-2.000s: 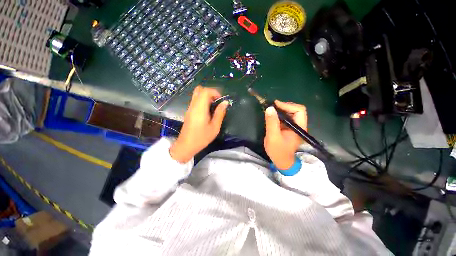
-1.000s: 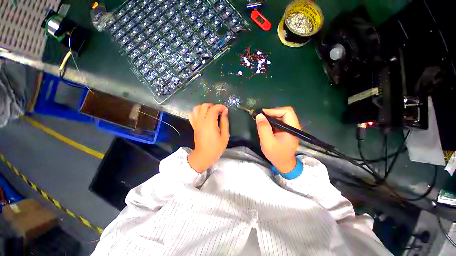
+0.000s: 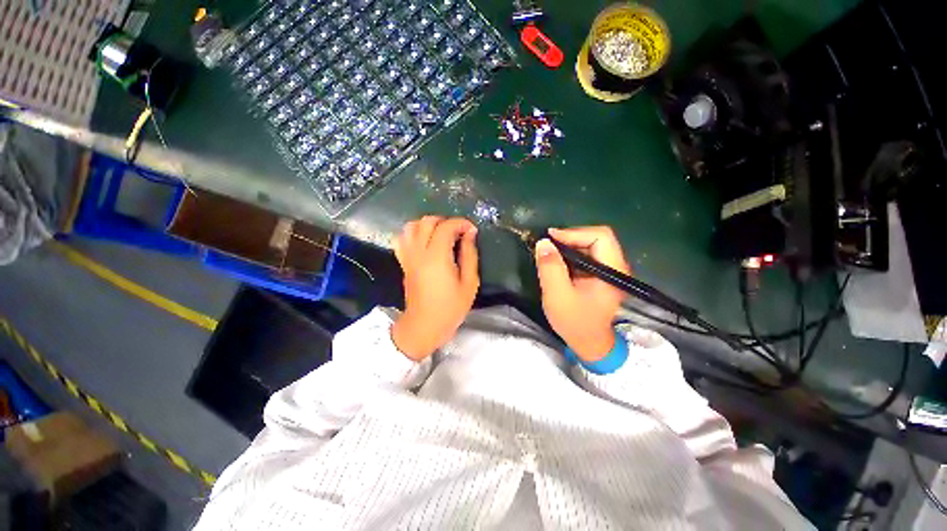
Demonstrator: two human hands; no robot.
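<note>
My right hand [image 3: 582, 285] is shut on a black soldering iron [image 3: 613, 275], its thin tip pointing left at a small whitish-blue circuit board [image 3: 485, 212] on the mat. My left hand [image 3: 438, 280] rests at the mat's front edge just below the board, fingers bent together; whether it holds or touches something is hidden. Beyond the hands lies a loose pile of tiny white parts with red and dark wires [image 3: 530, 133]. A clear blister tray [image 3: 353, 99] with rows of small silvery parts lies at the upper left.
A yellow tin [image 3: 649, 36] with pale filling and a red oval tool [image 3: 541, 47] stand beyond the pile. Black soldering equipment [image 3: 768, 176] with cables is at the right. A solder reel [image 3: 116, 54] is left of the tray. Blue bins [image 3: 223, 272] sit below the bench edge.
Since the first frame, my left hand has lowered and the thin strand at its fingers no longer shows there. The board lies on the mat, with the iron's tip moved beside it.
</note>
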